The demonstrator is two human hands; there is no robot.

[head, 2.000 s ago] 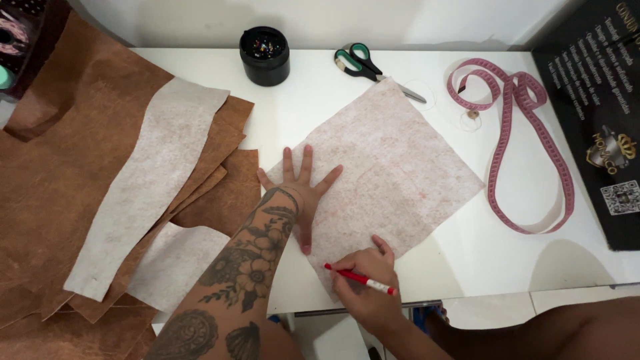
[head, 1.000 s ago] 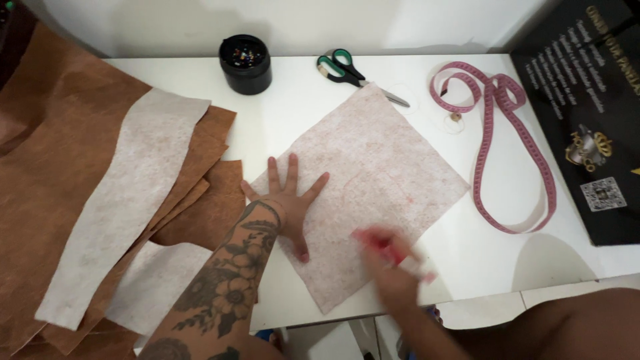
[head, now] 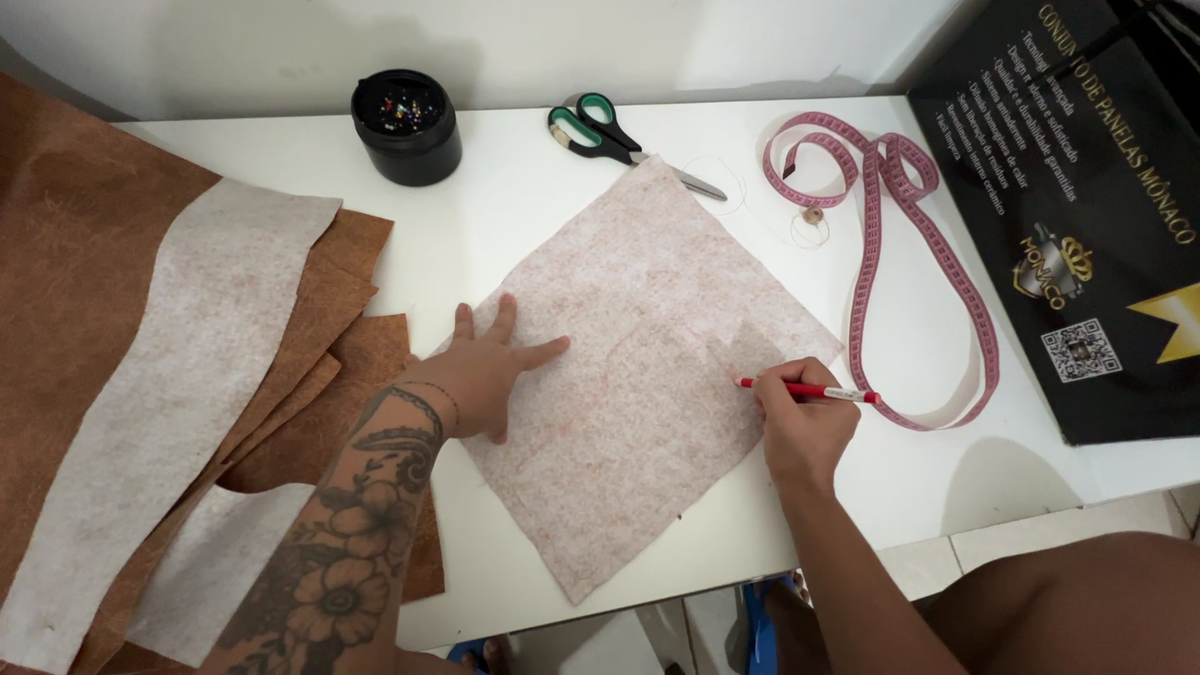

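A pale, mottled piece of fabric (head: pixel 619 394) lies corner-up on the white table, with faint reddish lines on its middle. My left hand (head: pixel 483 370) presses on its left side, fingers spread, holding nothing. My right hand (head: pixel 808 422) grips a red pen (head: pixel 811 390), its tip at the fabric's right part. Black-and-green scissors (head: pixel 600 136) lie at the top corner, the fabric touching or partly covering their blades. Right of the fabric is a looped pink measuring tape (head: pixel 867 262). A small spool or bead (head: pixel 812 217) with loose thread lies beside the tape.
Brown leather-like sheets (head: pixel 84 234), some showing pale undersides, are piled at the left, partly beneath my left forearm. A black jar (head: pixel 407 131) of small colourful pieces stands near the wall. A black printed box (head: pixel 1069 225) stands at the right. The table's front edge (head: pixel 600 605) is below the fabric.
My right hand with the red pen has moved from the fabric's lower edge to its right side. My left hand stays spread on the left part of the fabric.
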